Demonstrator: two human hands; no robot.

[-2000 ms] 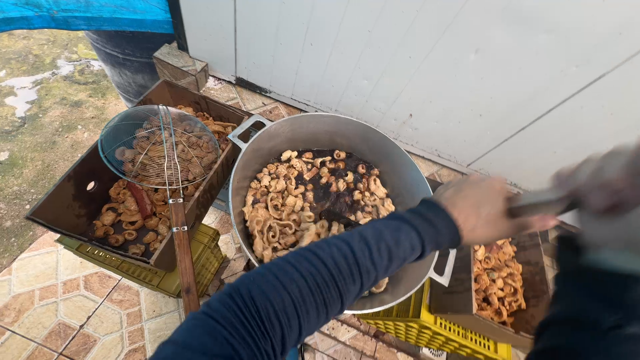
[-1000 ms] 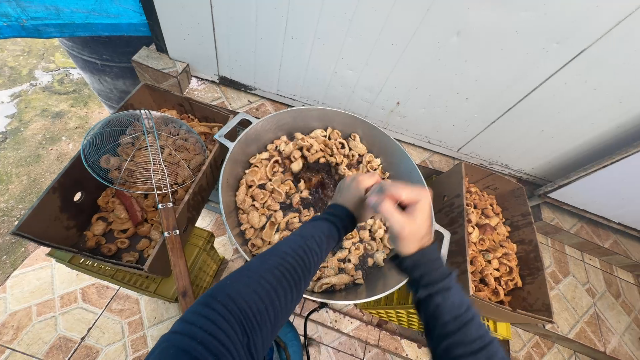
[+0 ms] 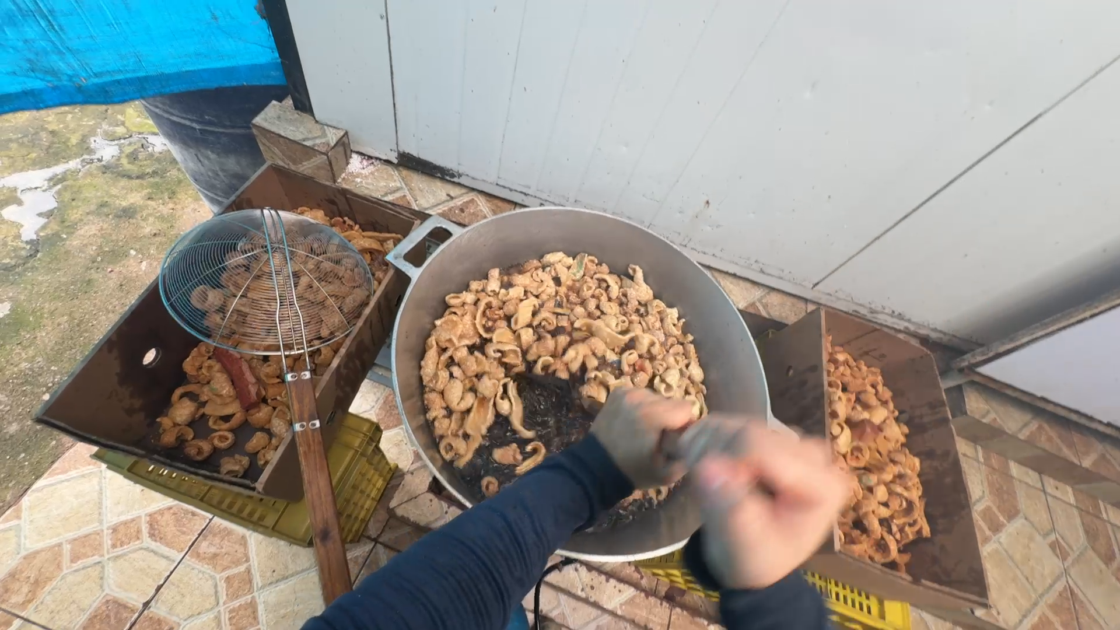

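A large metal pot (image 3: pixel 709 350) holds many curled, browned fried pieces (image 3: pixel 560 306) in dark oil (image 3: pixel 551 407). My left hand (image 3: pixel 643 437) is closed over the pot's lower right part, around what looks like the handle of a tool. My right hand (image 3: pixel 770 490), blurred, is just right of it, closed at the same handle near the pot's right rim. The tool's far end is hidden by my hands and the pieces.
Left of the pot, a wire skimmer (image 3: pixel 267 280) with a wooden handle lies across a brown box (image 3: pixel 105 394) of fried pieces, on a yellow crate (image 3: pixel 359 472). Another box (image 3: pixel 949 490) of pieces stands at right. A pale panel wall (image 3: pixel 700 131) rises behind.
Both hands, over the pot's right side in the last frame, remain close together there. The pieces have shifted, and the dark oil now shows nearer the pot's front.
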